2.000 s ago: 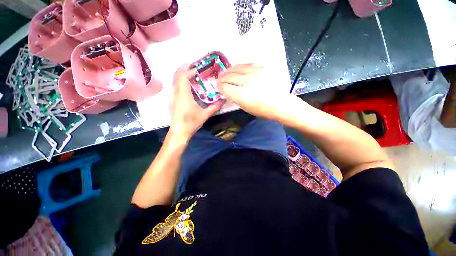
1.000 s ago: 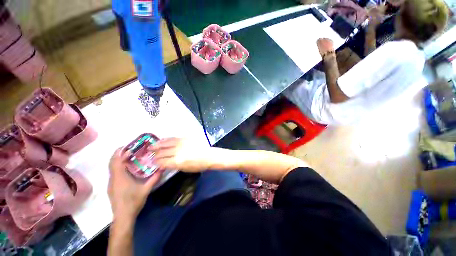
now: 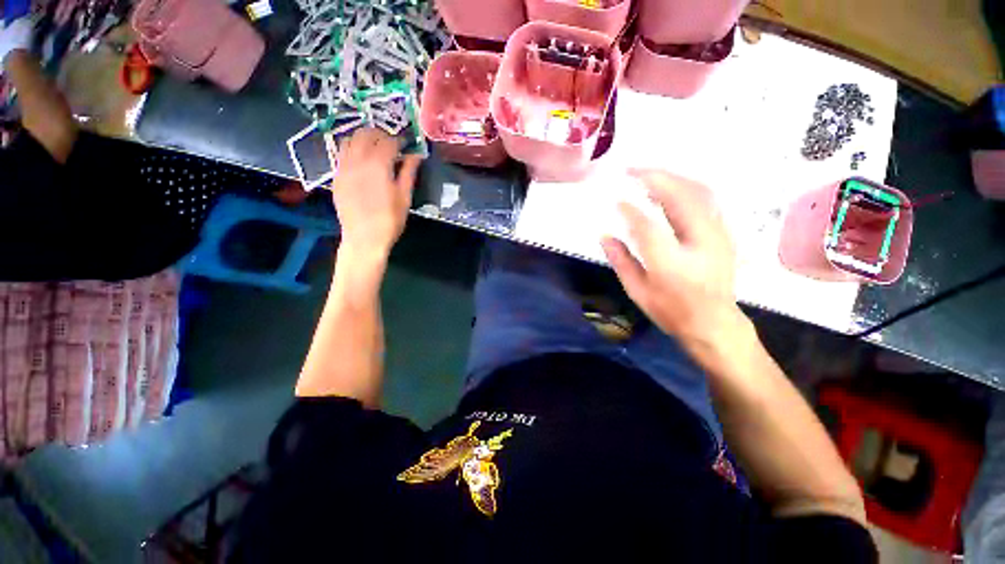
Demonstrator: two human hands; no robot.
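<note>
My left hand [image 3: 373,187] is at the near edge of the loose pile of frame circuit boards [image 3: 364,55]; its fingertips touch or overlap the boards, and I cannot tell if it grips one. My right hand [image 3: 678,253] is over the white work mat [image 3: 705,143], fingers apart and empty. A pink housing [image 3: 810,234] lies tilted at the mat's right side, with a green-edged frame circuit board [image 3: 865,228] in its rim. Clustered pink housings [image 3: 557,99] stand between the board pile and the mat; a small yellow spot shows inside one.
A pile of screws [image 3: 834,121] lies on the mat's far right. A black cable [image 3: 937,297] crosses the bench on the right. A blue stool [image 3: 248,242] and red stool [image 3: 904,463] are below the bench. Another person's arm [image 3: 42,99] and more pink housings [image 3: 198,39] are at upper left.
Both hands have let go of the housing, which now lies at the mat's right side. My left hand has moved left to the board pile. The view has swung left.
</note>
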